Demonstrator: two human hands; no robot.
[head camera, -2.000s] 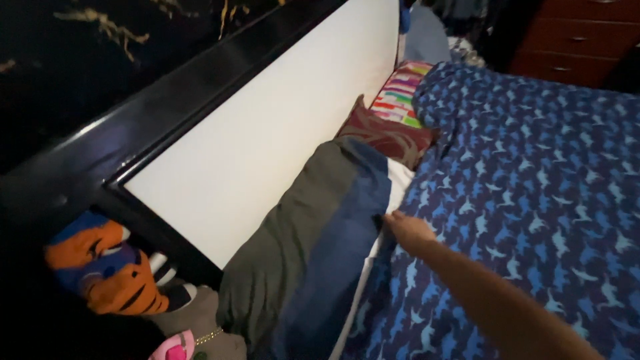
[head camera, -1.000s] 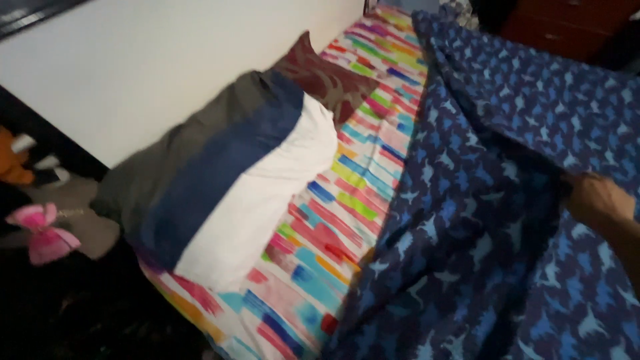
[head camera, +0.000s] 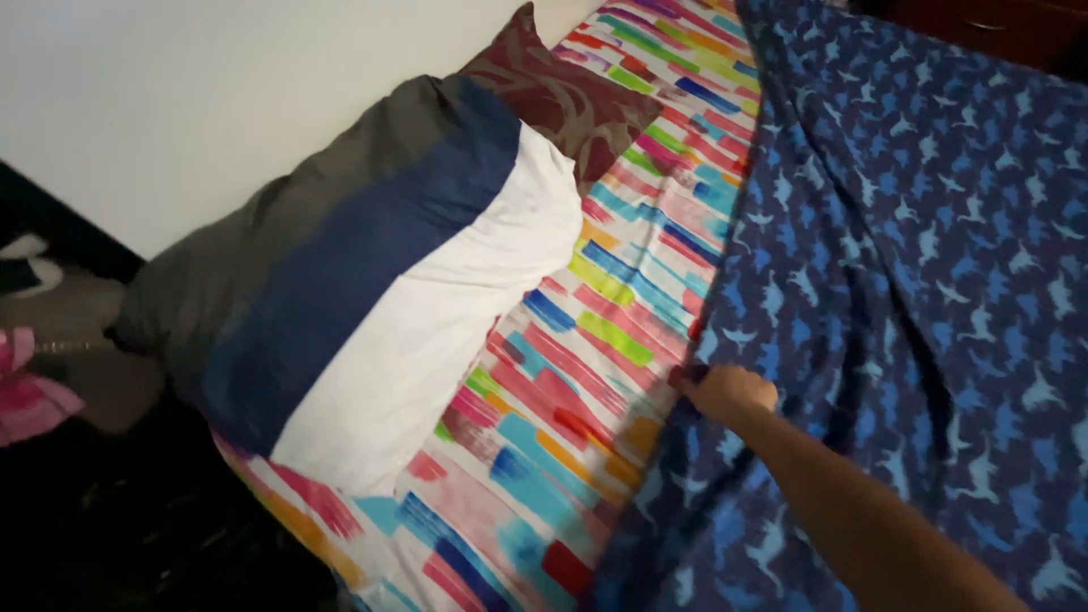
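Note:
My right hand (head camera: 729, 393) grips the edge of a dark blue blanket with a dinosaur print (head camera: 977, 340), which covers the right side of the bed. Left of that edge, a fitted sheet with multicoloured brush strokes (head camera: 595, 340) lies exposed. A pillow with gray, navy and white bands (head camera: 365, 255) rests on the sheet against the white headboard panel. Behind it, partly covered, sits a maroon patterned cushion (head camera: 569, 102). My left hand is out of view.
The white headboard panel (head camera: 212, 93) runs along the upper left. At the left edge are a pink bow (head camera: 30, 387) and a grayish soft item (head camera: 102, 365). A dark reddish drawer front (head camera: 986, 30) stands at the upper right. The floor at lower left is dark.
The blanket, earlier up against the pillow, has been pulled back to the right, baring the sheet. Since one second ago, my right hand has moved back toward the pillow with the blanket's edge.

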